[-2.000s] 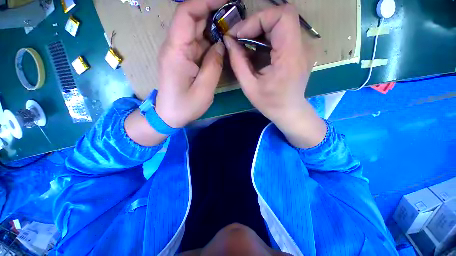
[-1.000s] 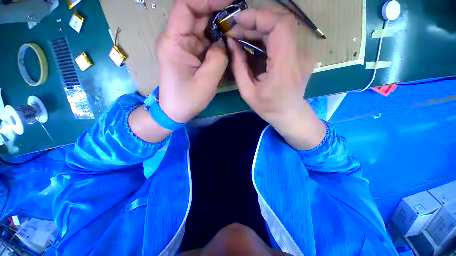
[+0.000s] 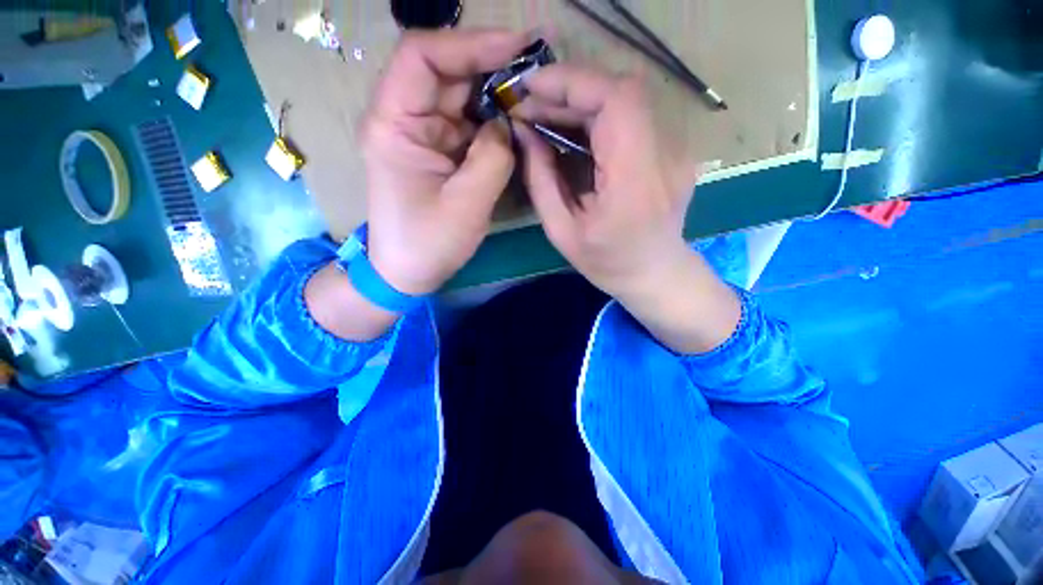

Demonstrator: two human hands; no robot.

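My left hand (image 3: 429, 171) holds a round black watch case (image 3: 494, 96) above the cardboard mat, its open side tilted toward my right hand. Part of a battery with a yellow edge (image 3: 510, 94) shows inside the case. My right hand (image 3: 623, 171) touches the case with thumb and fingers at its lower edge. A thin pointed metal tool, likely tweezers (image 3: 563, 139), lies in my right hand, its tip by the case. The fingers hide much of the case.
Tan mat (image 3: 755, 69) with dark tweezers (image 3: 675, 66) and a black disc (image 3: 426, 9) at its far side. Left: pouch batteries (image 3: 211, 171), tape roll (image 3: 94, 177), sticker sheet (image 3: 168, 171), wire spool (image 3: 97, 277). Right: white disc (image 3: 873, 38) on a taped cable. White boxes (image 3: 972, 486) below right.
The view has shifted, so the bench things sit lower and a black disc shows at the top. The case is tilted more edge-on. Both hands still hold their things close together.
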